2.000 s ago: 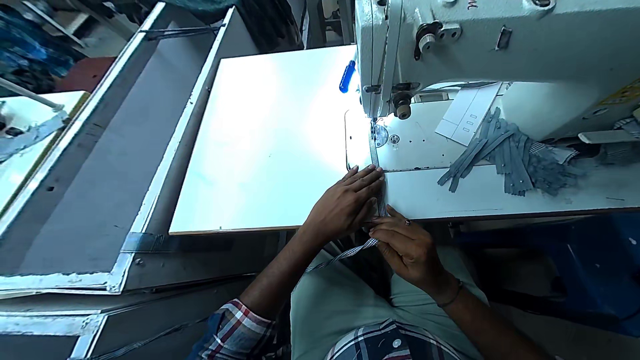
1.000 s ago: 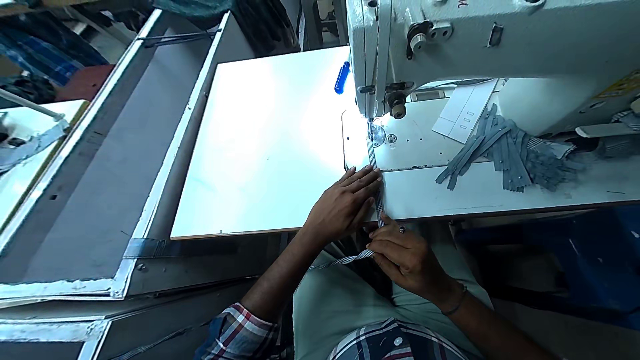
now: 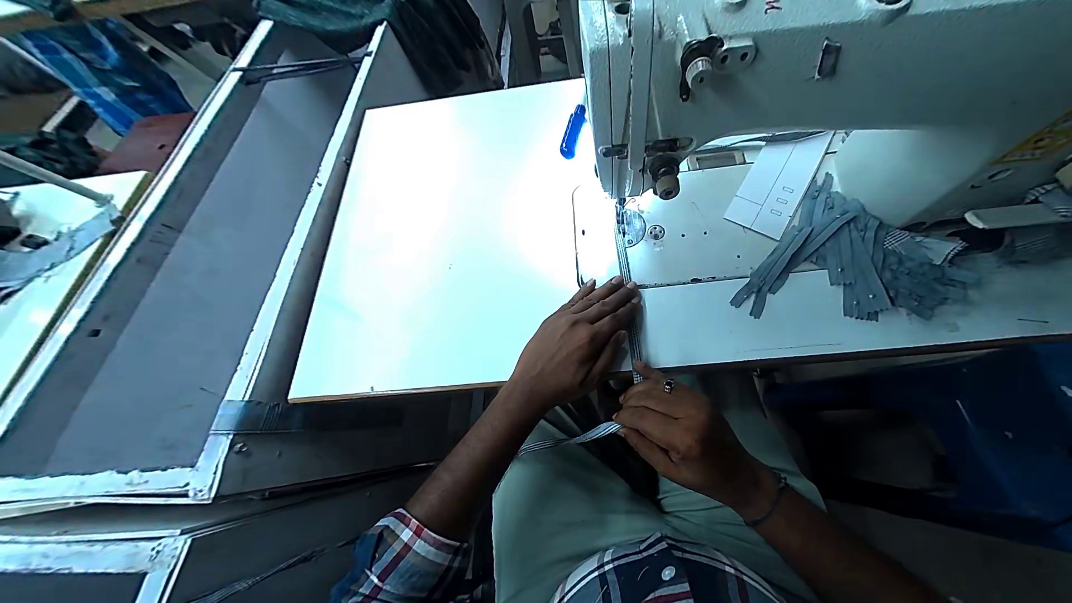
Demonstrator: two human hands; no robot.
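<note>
A narrow striped fabric strip (image 3: pixel 622 251) runs from under the needle area of a white sewing machine (image 3: pixel 796 75) toward the table's front edge. My left hand (image 3: pixel 578 339) lies flat on the table with its fingertips beside and partly over the strip. Just below the edge, my right hand (image 3: pixel 687 427), with a ring on one finger, grips the strip between thumb and fingers. The rest of the strip trails from that hand leftward over my lap. A metal needle plate (image 3: pixel 695 243) surrounds the needle; the needle tip is too small to make out.
Cut grey fabric strips (image 3: pixel 854 251) lie piled to the right, beside a white marked card (image 3: pixel 779 184). A blue thread snipper or similar tool (image 3: pixel 573 131) lies left of the machine head. A grey-lined trough with a pale frame (image 3: pixel 201 218) stands left of the white table (image 3: pixel 435 251).
Compared with two seconds ago, my right hand has drawn slightly away from my left hand, and more of the strip shows between them. My left hand has stayed on the table.
</note>
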